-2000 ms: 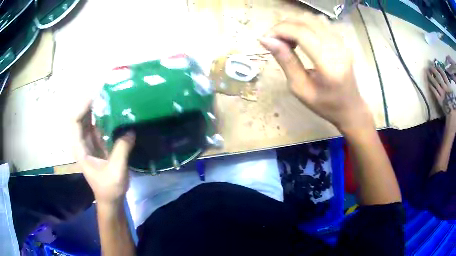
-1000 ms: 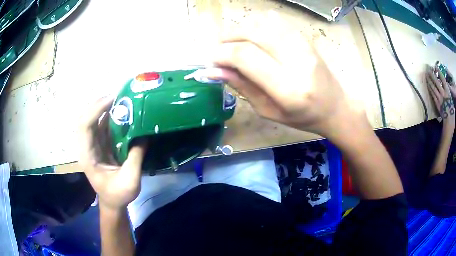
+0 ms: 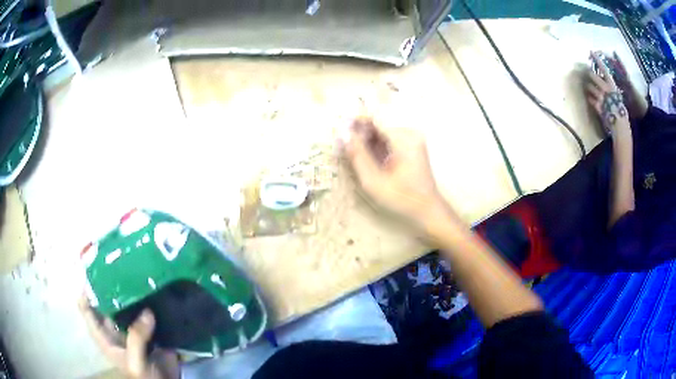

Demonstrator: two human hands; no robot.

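My left hand [image 3: 138, 342] holds the glossy green car-shaped housing [image 3: 126, 280] at the lower left, with the thumb in its dark recess. Red lenses show on its upper left edge, and a white round lamp and a small white knob show on its right side. My right hand [image 3: 385, 166] is over the bench, blurred, with curled fingers; whether it holds something small cannot be told. The whitish oval glue dish [image 3: 284, 194] lies on a brownish square pad [image 3: 259, 220] between the hands. Thin pale sticks [image 3: 315, 164] lie beside it.
A large open cardboard box [image 3: 289, 33] stands at the back. Green shells [image 3: 21, 133] are at the far left. Dark cables [image 3: 519, 85] cross the right side. Another person's tattooed hand [image 3: 611, 104] is at the right. A red stool [image 3: 534, 240] and blue crates [image 3: 593, 311] are below.
The view has turned, bringing the box further into sight. My right hand has left the housing's lens area and is now over the bench. The housing is tilted at the lower left.
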